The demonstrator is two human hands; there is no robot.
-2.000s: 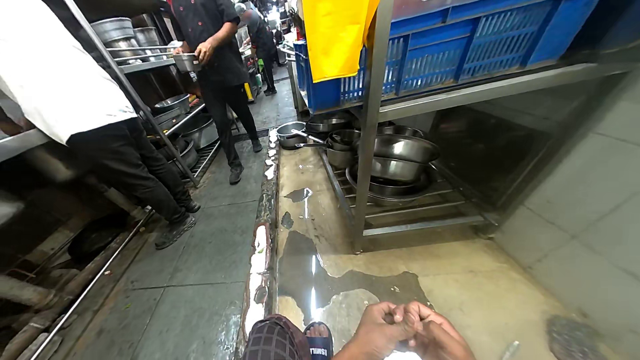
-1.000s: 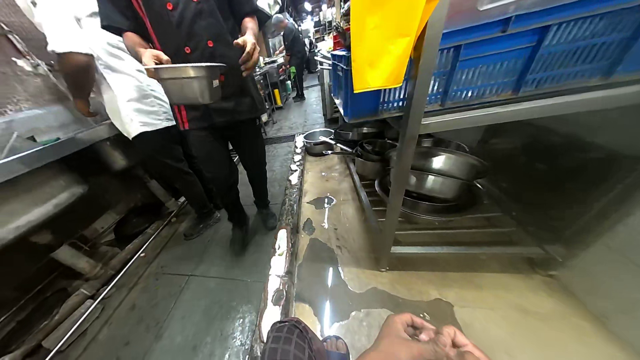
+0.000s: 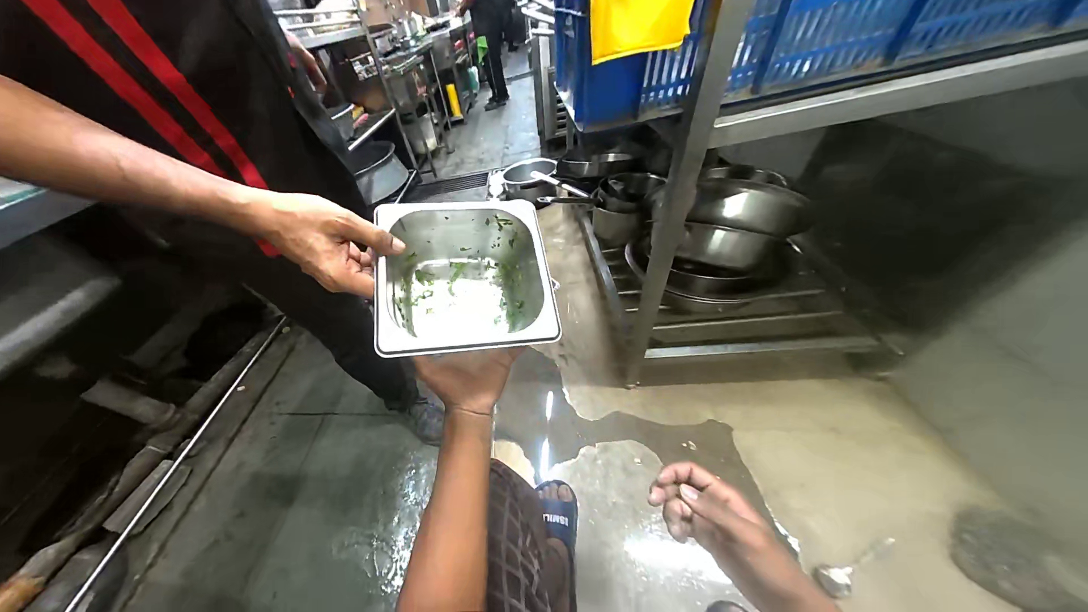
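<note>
A steel food pan [image 3: 387, 336] with bits of green herb stuck inside is at the centre. My left hand [image 3: 467, 378] reaches up under its near edge; its fingers are hidden beneath the pan. A co-worker's hand [image 3: 327, 242] grips the pan's left rim, with the thumb on top. To the lower right, my right hand [image 3: 705, 510] holds nothing visible, its fingers curled and partly apart above the wet floor. A metal ladle or spoon [image 3: 835, 580] lies on the floor near my right wrist.
Steel bowls [image 3: 739, 208] and pans stand on the low rack [image 3: 765, 350] at the right, under blue crates [image 3: 629, 85] and a yellow cloth [image 3: 642, 30]. The co-worker stands close at the left. A puddle [image 3: 629, 429] spreads over the floor; another person is far back.
The co-worker has come closer and the pan is now before me. My left hand has gone from near my right hand to beneath the pan; my hands are now apart.
</note>
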